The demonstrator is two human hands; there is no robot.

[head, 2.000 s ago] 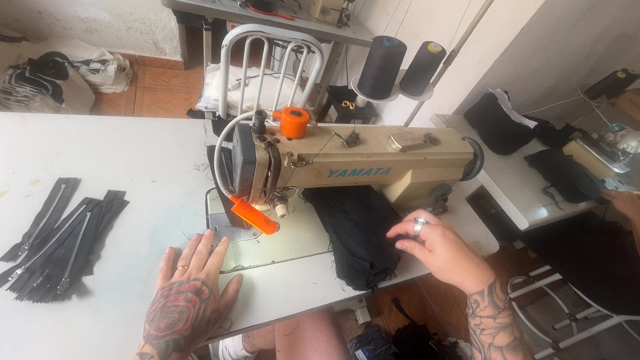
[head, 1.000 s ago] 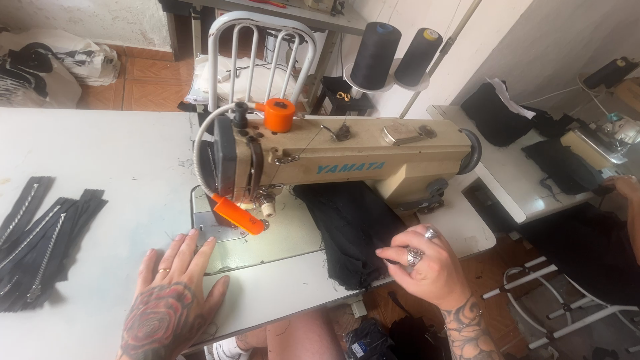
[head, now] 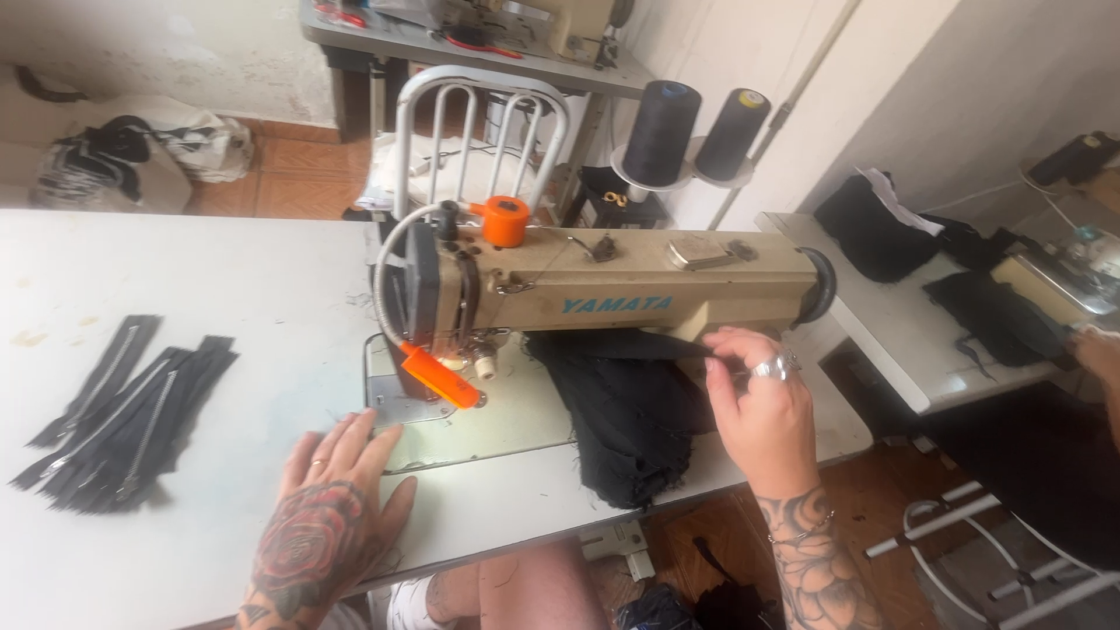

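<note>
My left hand (head: pixel 328 525) lies flat on the white table beside the sewing machine's bed plate, fingers spread, holding nothing. My right hand (head: pixel 761 385) pinches an edge of black fabric (head: pixel 626 420) and lifts it. That fabric lies in a loose pile under the arm of the beige Yamata sewing machine (head: pixel 612 289), with frayed edges near the table's front. An orange lamp head (head: pixel 442 376) on a bent hose covers much of the needle area. Several black zippers with metal teeth (head: pixel 131 420) lie in a heap at the left.
Two dark thread cones (head: pixel 662 131) stand behind the machine. A white metal chair (head: pixel 481 87) is beyond the table. At the right, another table (head: pixel 901 350) holds black fabric pieces and a second machine, with another person's hand (head: pixel 1098 359) at the frame's edge.
My right hand has taken hold of the fabric and raised an edge of it toward the machine's arm. My left hand still rests on the table.
</note>
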